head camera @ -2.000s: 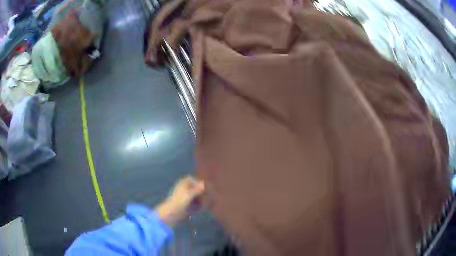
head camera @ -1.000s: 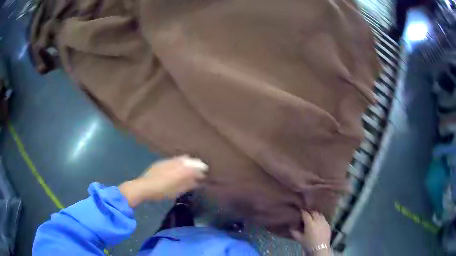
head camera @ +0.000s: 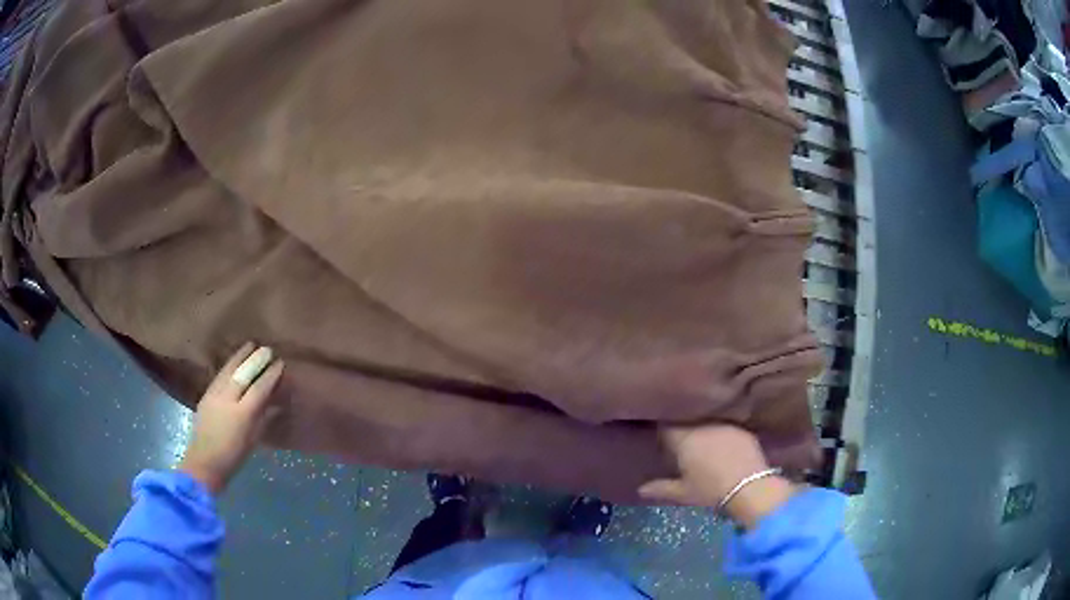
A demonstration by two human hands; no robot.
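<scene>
A large brown cloth [head camera: 505, 234] lies spread over a slatted rack [head camera: 839, 234], with loose folds and a few puckers along its right edge. One long fold runs diagonally to the near edge. My left hand [head camera: 238, 410] is at the near left edge, fingers over the cloth, a pale wrap on one finger; its thumb is hidden. My right hand [head camera: 710, 463], with a bracelet at the wrist, is at the near right corner, its fingertips hidden in the cloth and its thumb showing.
The rack's slats and pale rail show on the right. Beyond a grey floor [head camera: 927, 410] with yellow lines, piles of mixed cloth [head camera: 1021, 223] stand at the upper right. The wearer's feet [head camera: 587, 513] are below the cloth's near edge.
The view has turned, and the cloth now lies across more of it. My left hand has moved left along the near edge. My right hand, absent at first, stays at the near right corner.
</scene>
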